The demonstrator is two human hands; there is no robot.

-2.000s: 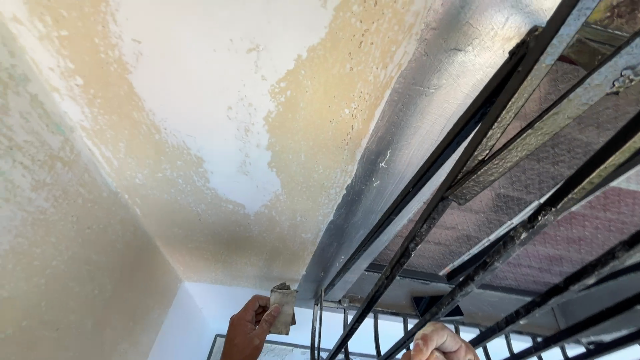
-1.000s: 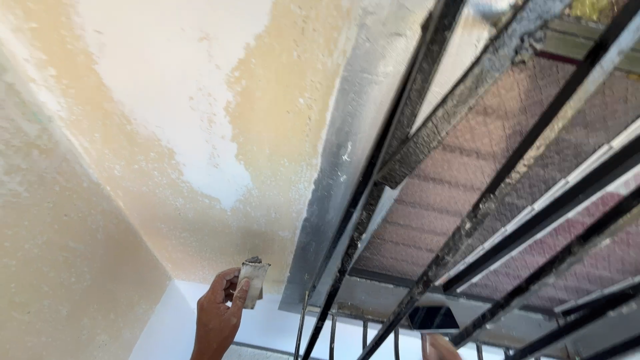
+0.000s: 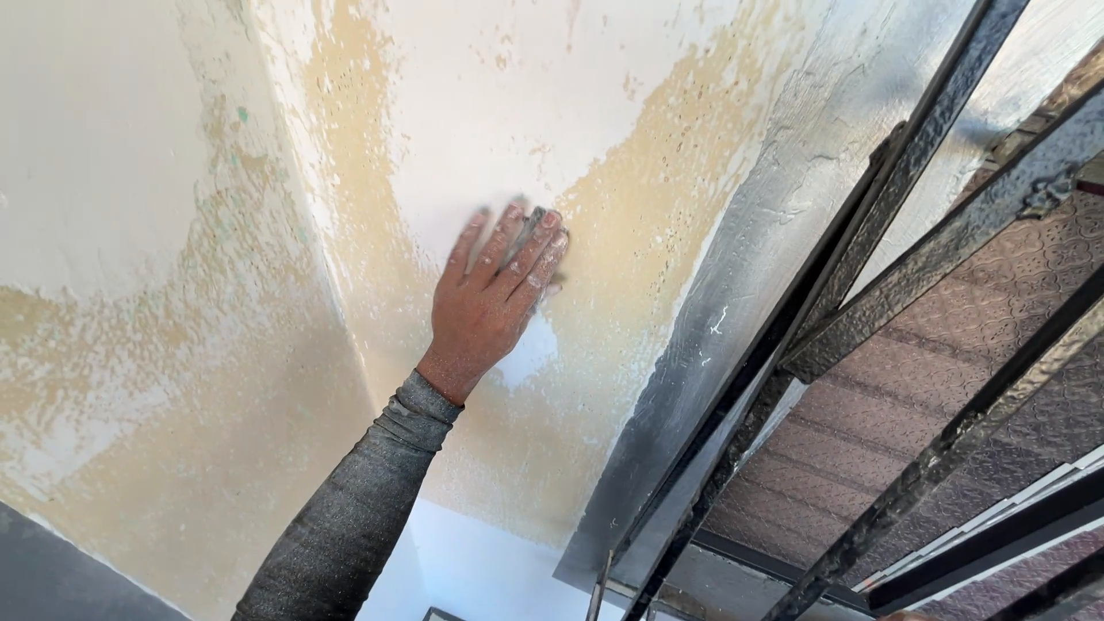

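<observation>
My left hand point(image 3: 496, 297), dusted white and in a dark grey sleeve, lies against the patchy white and tan painted surface point(image 3: 638, 198). Its fingers point up and away. Under and between them shows the grey edge of a folded abrasive sheet point(image 3: 528, 235), likely sandpaper, pressed to the surface; most of it is hidden by the fingers. Only a sliver of my right hand point(image 3: 907, 616) shows at the bottom edge, beside the black metal bars, and what it touches is out of sight.
Black metal bars point(image 3: 914, 285) cross the right side. A grey painted band point(image 3: 690, 345) runs along the patchy surface beside them. Behind the bars are patterned brownish panels point(image 3: 862, 414). Another patchy surface point(image 3: 155, 345) meets this one at a corner on the left.
My left hand has moved up from the lower part of the view, where it held the folded sheet up, and now lies on the patchy surface. My right hand has almost left the view.
</observation>
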